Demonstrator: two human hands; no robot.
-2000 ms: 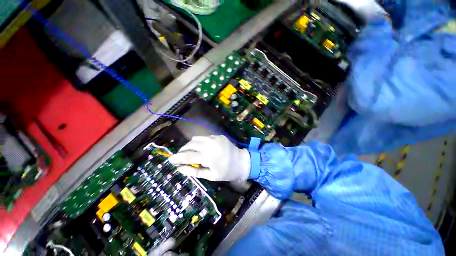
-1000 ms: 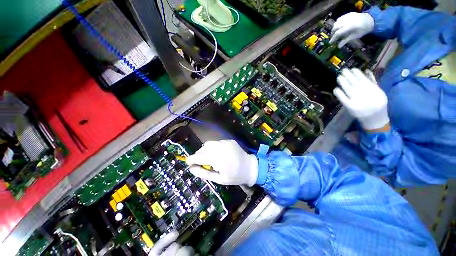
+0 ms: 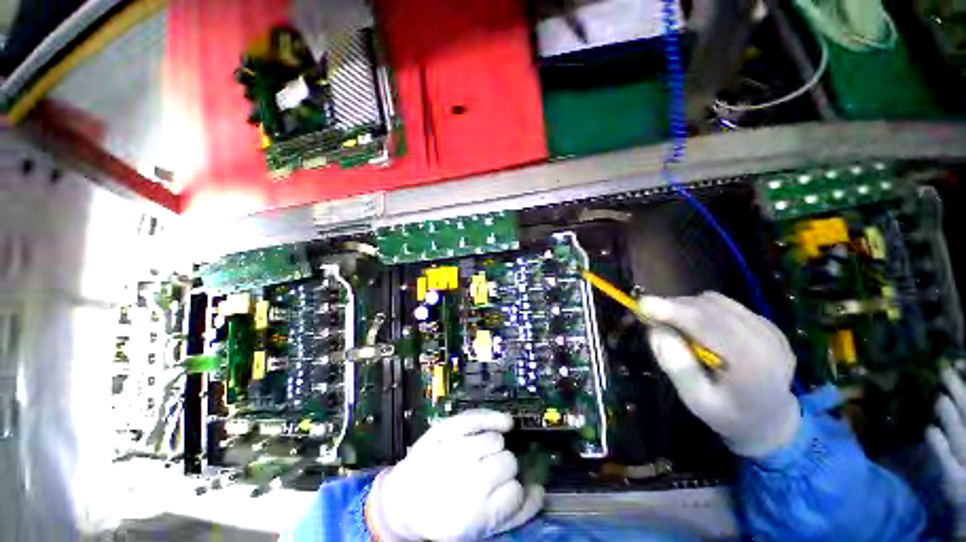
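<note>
A populated green circuit board [image 3: 508,339] lies in a black carrier in front of me, with a bent white line [image 3: 595,360] along its right edge. A green panel with pale spots [image 3: 450,237] runs along its far edge. My right hand [image 3: 726,365], in a white glove, holds a slim yellow stick [image 3: 625,295] like a pen; its tip is at the board's upper right, by the white line. Whether it touches is unclear. My left hand [image 3: 455,482], gloved, rests at the board's near edge with curled fingers; I cannot tell whether it holds anything.
A second board [image 3: 281,360] lies to the left, another [image 3: 847,275] to the right. A metal rail [image 3: 424,191] runs behind them. Beyond it, a board assembly [image 3: 318,95] lies on a red mat [image 3: 477,95]. A blue coiled cord [image 3: 675,95] crosses the view. Another person's gloved hand [image 3: 950,423] shows far right.
The view has swung left and levelled, bringing the left board into sight. My right hand has drawn back right, showing the yellow stick. More of my left hand shows at the board's near edge.
</note>
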